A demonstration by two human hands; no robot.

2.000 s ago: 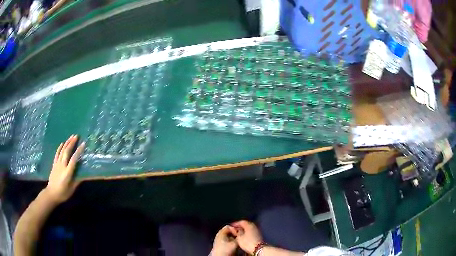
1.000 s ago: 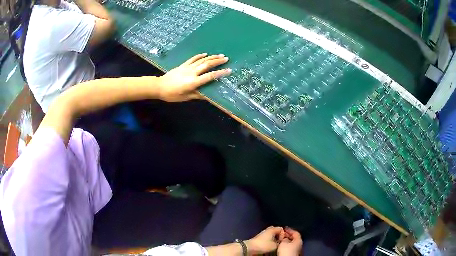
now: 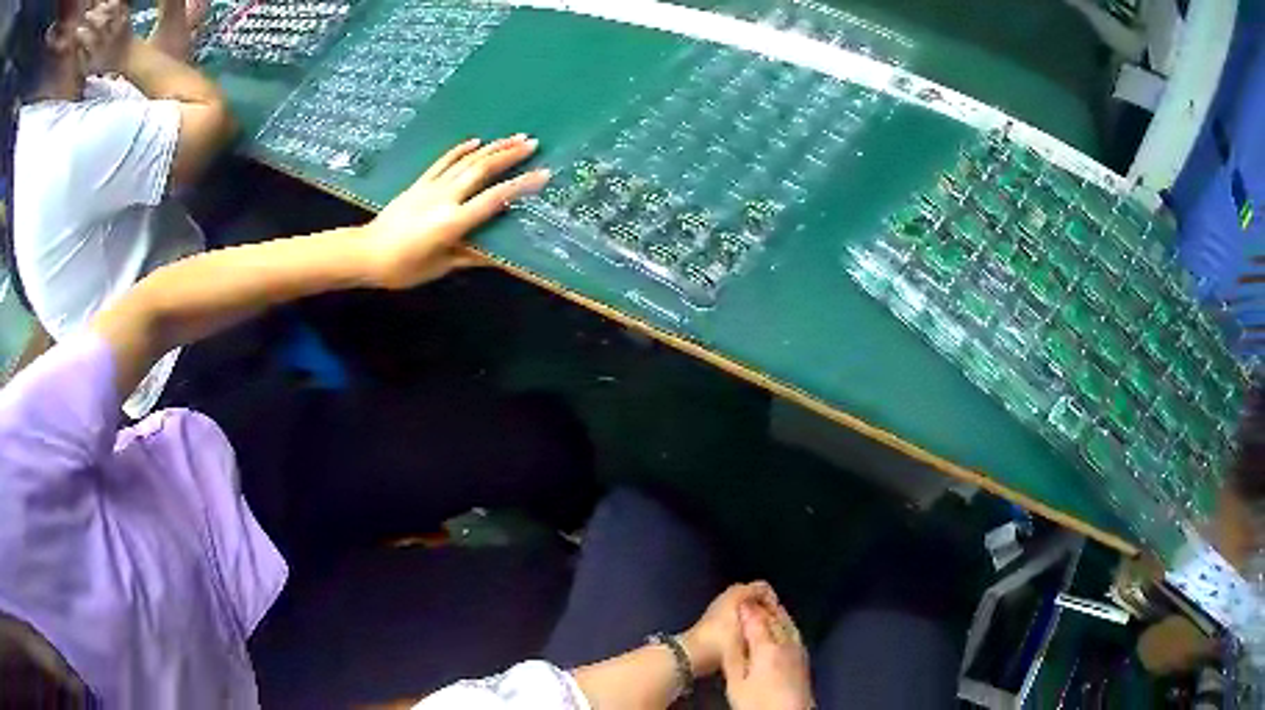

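Note:
My left hand (image 3: pixel 716 631), with a dark bracelet at the wrist, meets my right hand (image 3: pixel 771 663) above my lap at the bottom. Their fingers touch and are curled together; anything between them is hidden or too small to tell. A clear tray full of green circuit boards (image 3: pixel 1061 298) lies on the bench at the right. A partly filled clear tray (image 3: pixel 694 167) lies left of it, with dark and green pieces in its near rows.
A neighbour in a purple top (image 3: pixel 139 541) rests a hand (image 3: pixel 437 215) by the partly filled tray. Another person in white (image 3: pixel 97 180) sits beyond, near another clear tray (image 3: pixel 382 83). The bench's wooden edge (image 3: pixel 777 388) runs diagonally above my hands. A blue basket (image 3: pixel 1221 194) stands far right.
The view has swung left since the oldest frame, bringing both neighbours into sight. My hands stay together and now look more closely clasped. The neighbour's hand remains on the bench.

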